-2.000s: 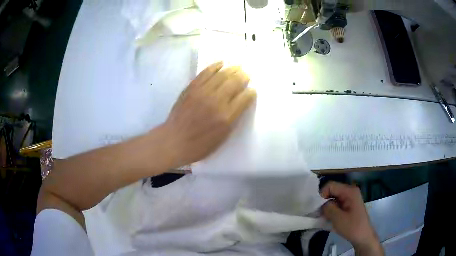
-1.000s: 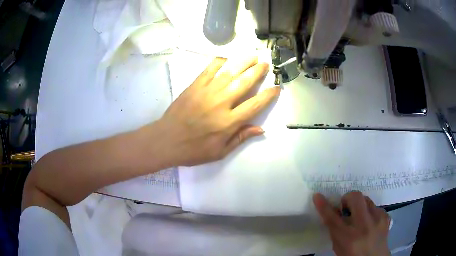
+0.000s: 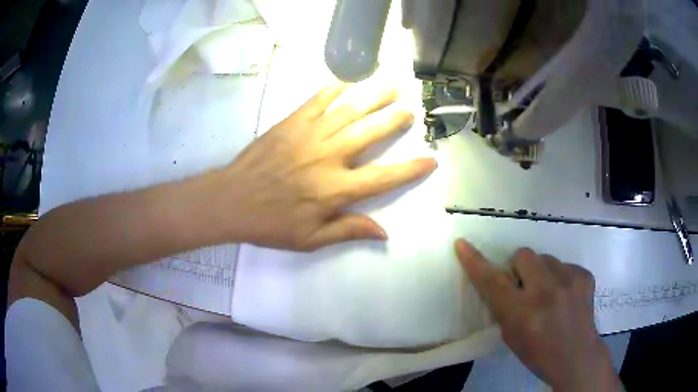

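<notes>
A white fabric panel [image 3: 344,295] lies on the machine table, glaring under the lamp, and hangs over the front edge. My left hand [image 3: 314,172] lies flat on it with fingers spread, just left of the presser foot [image 3: 431,130]. My right hand [image 3: 536,298] is lower right, with its index fingertip on the panel's right edge; the other fingers are curled, and I cannot tell if they hold anything. The sewing machine head [image 3: 505,46] is at the upper right. Where the panel meets the needle is lost in glare.
The lamp tube [image 3: 357,38] hangs above my left fingers. A black smartphone [image 3: 629,157] and a thin silver tool [image 3: 679,230] lie at right. Crumpled white cloth [image 3: 207,46] lies at the back left. A ruler scale [image 3: 650,297] runs along the front edge.
My right hand has moved from below the table edge, where it gripped the cloth, up onto the panel. My left hand has spread flat. The view has shifted, bringing the lamp and machine head in.
</notes>
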